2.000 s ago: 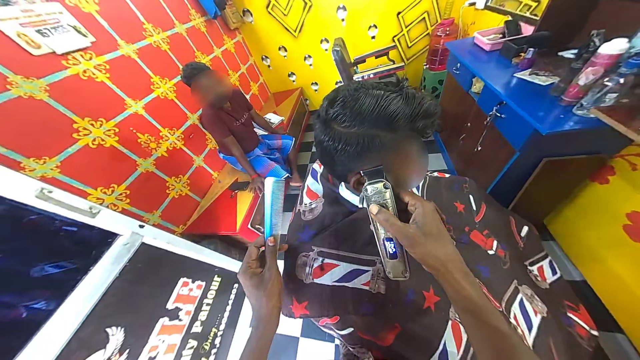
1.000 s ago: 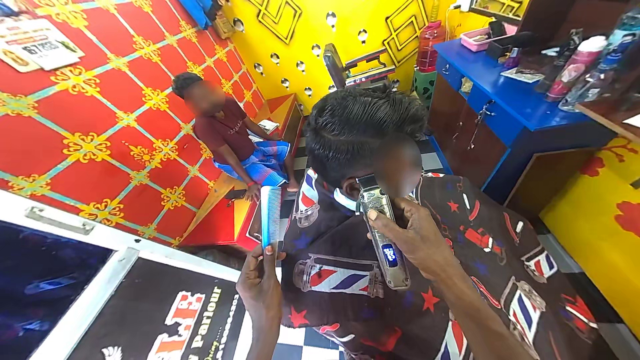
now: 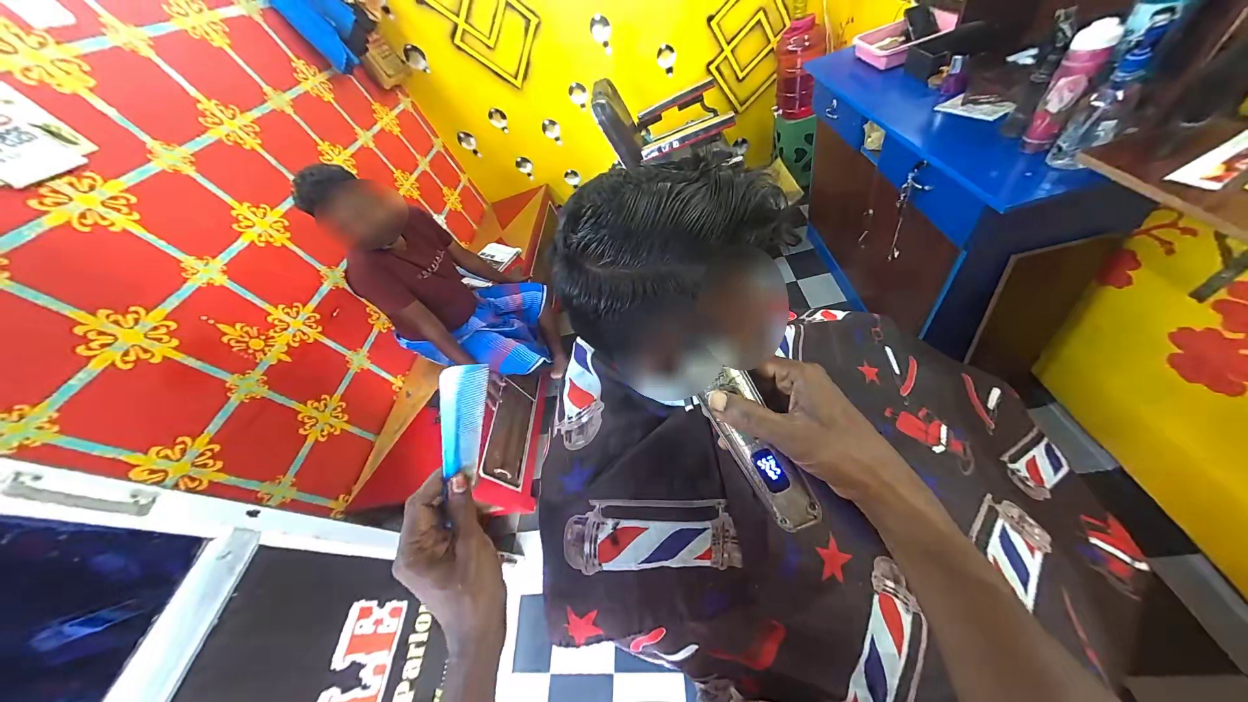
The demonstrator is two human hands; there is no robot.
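My right hand (image 3: 809, 419) grips a metal hair clipper (image 3: 765, 458) with a small lit display. The clipper's upper end is at the side of a seated person's head, low by the neck; blur hides whether it touches. Dark hair (image 3: 653, 244) covers the top of that head. A dark barber's cape (image 3: 663, 614) with barber-pole prints drapes the person's shoulders and body. Left of the cape, my left hand (image 3: 453, 546) holds a blue and white comb (image 3: 462, 414) upright, apart from the head.
Another person (image 3: 419, 263) sits on a red bench (image 3: 517, 444) by the patterned wall. At the right stands a blue-topped counter (image 3: 936, 127) with bottles, a spray can (image 3: 1072, 83) and a pink tray (image 3: 892, 49). A white-framed glass door (image 3: 234, 575) is at lower left.
The clipper in my right hand has moved lower along the side of the head toward the neck, its body now more slanted. My left hand still holds the comb up.
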